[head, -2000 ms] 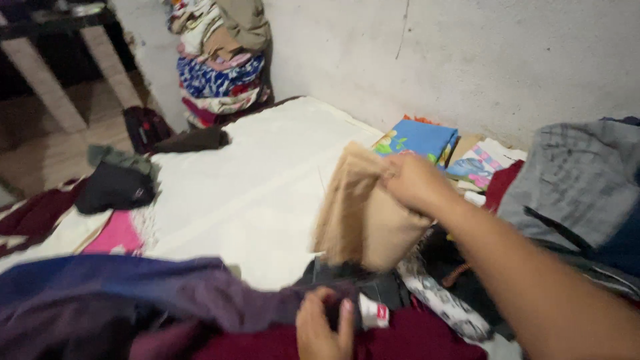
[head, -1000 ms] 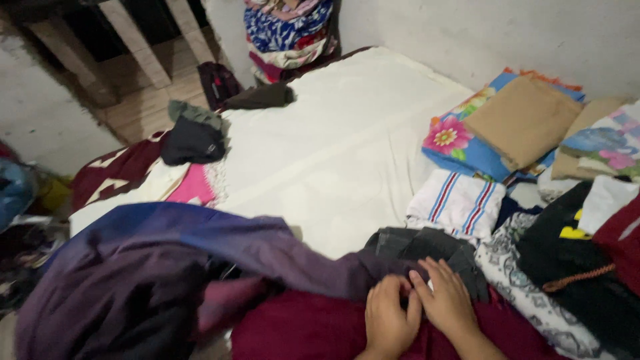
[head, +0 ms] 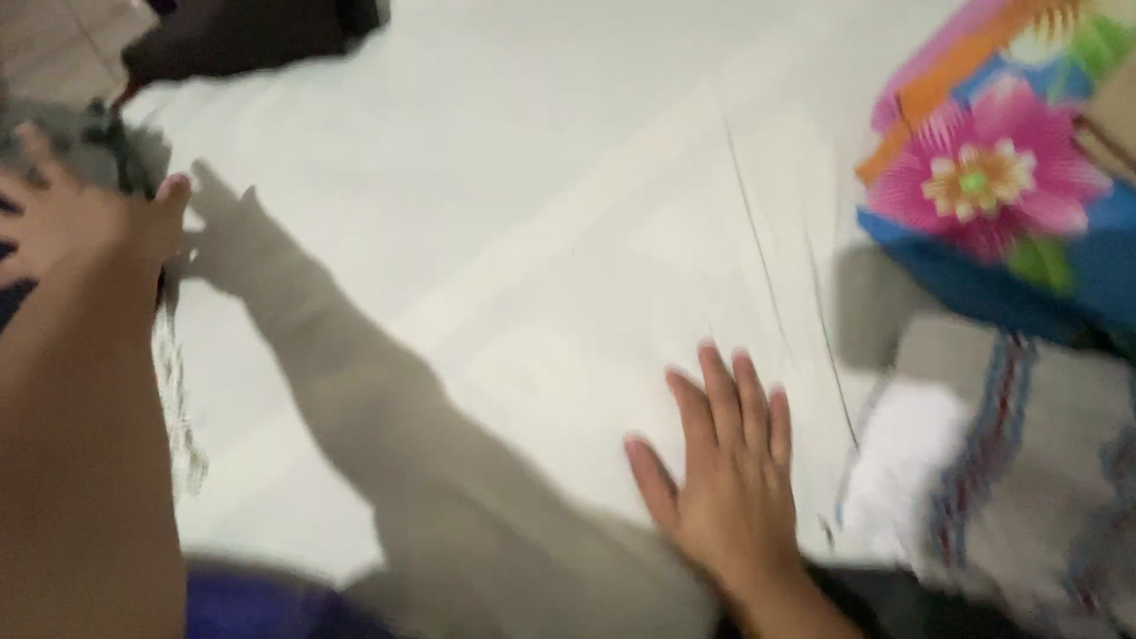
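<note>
My left hand (head: 89, 217) is spread at the left edge, over or on a grey-green garment (head: 146, 146) and darker cloth; whether it presses on them I cannot tell. My right hand (head: 732, 479) lies palm down with fingers apart on the cream sheet (head: 532, 222), holding nothing. Right of it is a folded white cloth with blue and red stripes (head: 985, 461). Beyond that cloth sits a blue folded cloth with a pink flower print (head: 985, 186). Both hands are slightly blurred.
A dark folded cloth (head: 257, 40) lies at the sheet's upper left edge, by the tiled floor (head: 62, 44). Purple-blue fabric (head: 266, 603) and black fabric (head: 896, 599) edge the bottom. White fringe (head: 173, 399) hangs beside my left forearm. Part of a tan cloth (head: 1109, 115) shows at right.
My hands, together on the dark cloth at the near edge a second ago, are now far apart: the left by the grey-green garment, the right on the sheet. The view has moved closer.
</note>
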